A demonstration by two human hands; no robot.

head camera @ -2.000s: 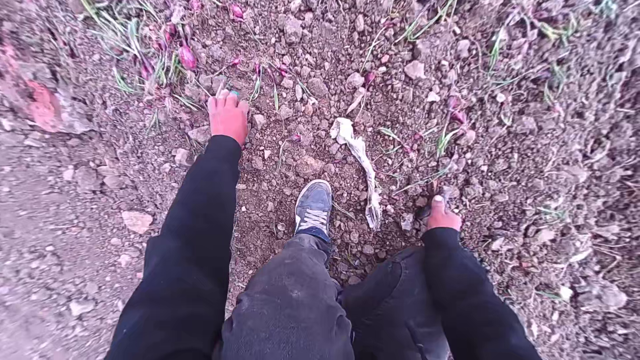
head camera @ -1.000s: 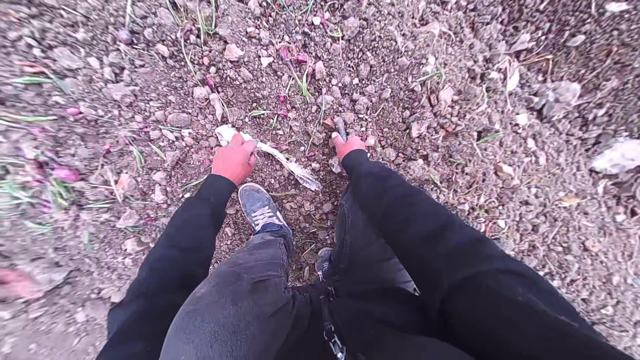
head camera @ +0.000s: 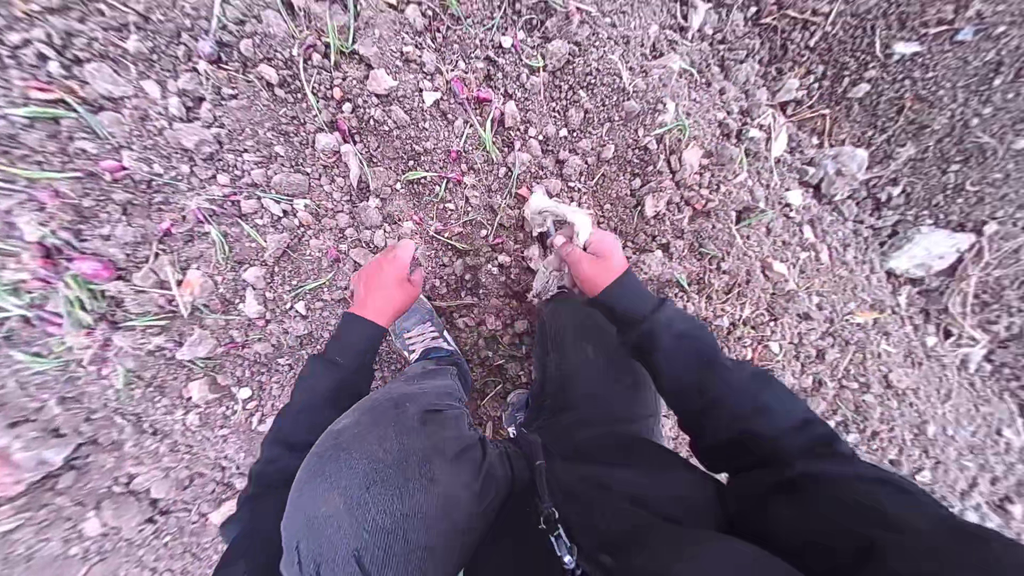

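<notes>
My right hand [head camera: 592, 258] grips a crumpled, dirty whitish cloth or plastic strip [head camera: 558, 214], which hangs on both sides of the fist just above my right knee. A thin dark piece, perhaps a tool's end, shows beside the thumb; its kind cannot be told. Over the toe of my left shoe [head camera: 424, 334] is my left hand [head camera: 386, 282], fingers curled down and mostly hidden, with nothing visible in it. Small red onions with green leaves lie on the soil ahead, among them one bulb [head camera: 482, 95] and a larger one [head camera: 94, 269] at the left.
Stony, cloddy soil surrounds my feet. A pale rock [head camera: 928, 251] lies at the right, with another stone [head camera: 840, 170] behind it and dry roots nearby. More onion plants [head camera: 80, 300] are at the left edge. A strap with a metal clip [head camera: 563, 549] hangs between my legs.
The whitish strip lay stretched on the soil by my left shoe, with my left hand at it a second ago; now it is bunched in my right hand. My left hand is apart from it.
</notes>
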